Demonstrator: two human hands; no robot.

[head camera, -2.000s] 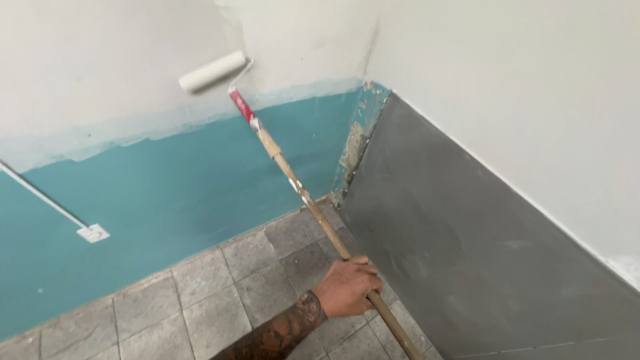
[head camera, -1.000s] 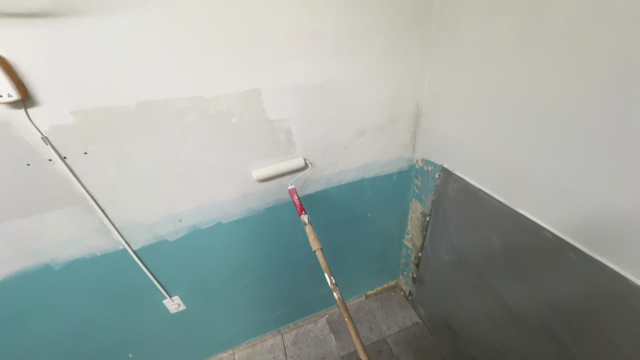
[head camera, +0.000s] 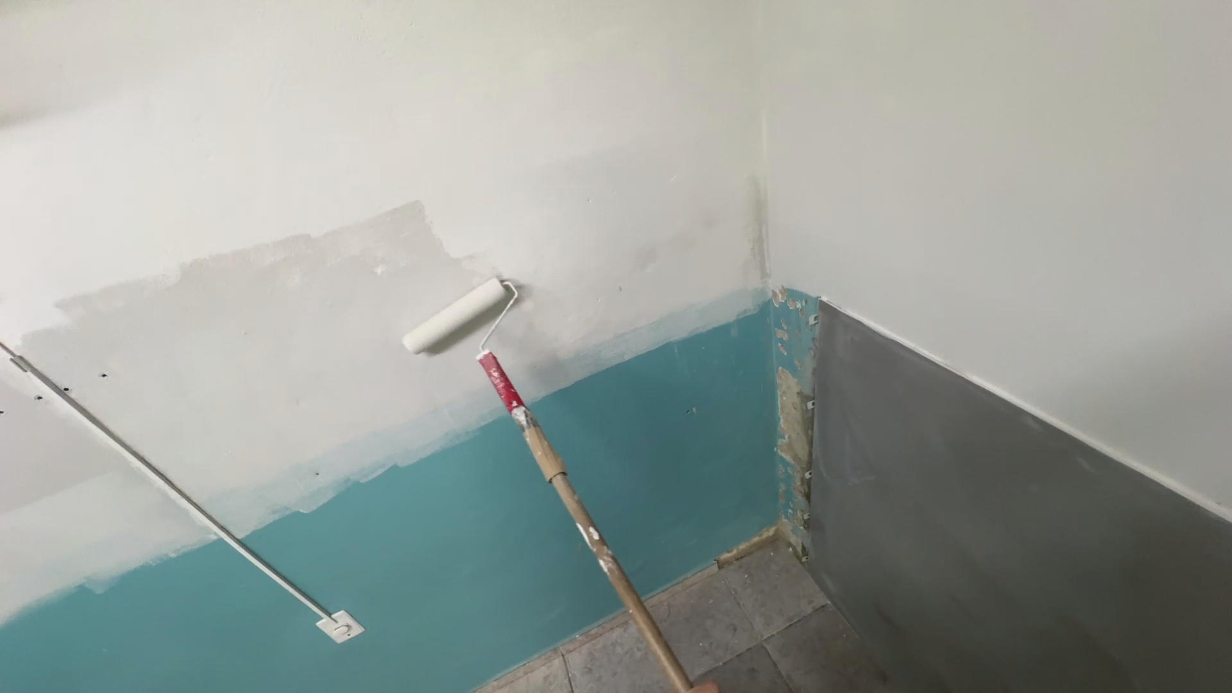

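A paint roller (head camera: pixel 455 316) with a white sleeve is at the lower white part of the left wall, tilted with its right end higher. Its wire frame runs into a red handle (head camera: pixel 500 382), which is fixed to a long wooden pole (head camera: pixel 606 558) spotted with white paint. Only a sliver of my left hand (head camera: pixel 705 687) shows at the bottom edge, against the pole; the rest of it is hidden below the frame. My right hand is out of view.
The left wall is white above teal (head camera: pixel 674 423), with a greyish patch (head camera: pixel 318 279). A conduit (head camera: pixel 173 491) slopes down to a white wall plate (head camera: pixel 341 627). Beyond the flaking corner strip (head camera: pixel 794 414), a grey panel (head camera: pixel 962 500) covers the lower right wall. Grey tiles (head camera: pixel 703 616) form the floor.
The left hand and tattooed forearm, seen on the pole two seconds ago, have dropped almost wholly out of view. The roller has shifted along the left wall. The view has swung up and left.
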